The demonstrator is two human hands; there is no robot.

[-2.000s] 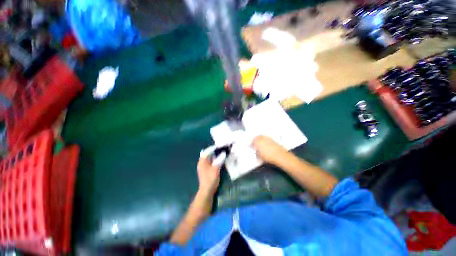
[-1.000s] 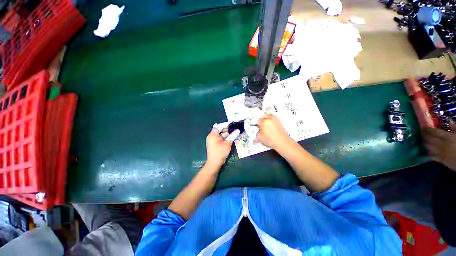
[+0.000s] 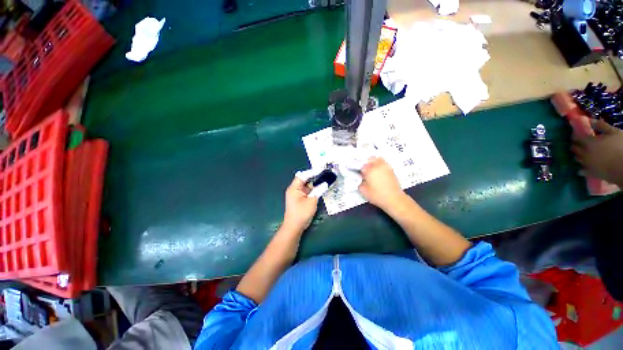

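My left hand (image 3: 301,204) holds a small black metal part (image 3: 323,180) in its fingertips, which have white covers on them. My right hand (image 3: 380,183) grips a crumpled white wiping cloth (image 3: 350,172) just right of the part. Both hands are over a white printed paper mat (image 3: 417,158) with dark stains. The cloth and fingers hide some of the part. A small clear-grey jar with a dark top (image 3: 345,116) stands at the mat's back edge, by the foot of the grey metal post (image 3: 364,51).
A longer black-and-silver assembly (image 3: 541,152) lies at right, near another person's hand (image 3: 600,152) at a parts-filled tray (image 3: 580,130). White wipes (image 3: 440,61) are heaped on brown board (image 3: 526,72). An orange-red box (image 3: 384,51) is behind the post. Red trays (image 3: 31,205) stand at left.
The view has steadied and shifted. The other person's hand has appeared at the right-hand tray. My left hand keeps the black part; my right hand with the cloth has moved slightly away from it.
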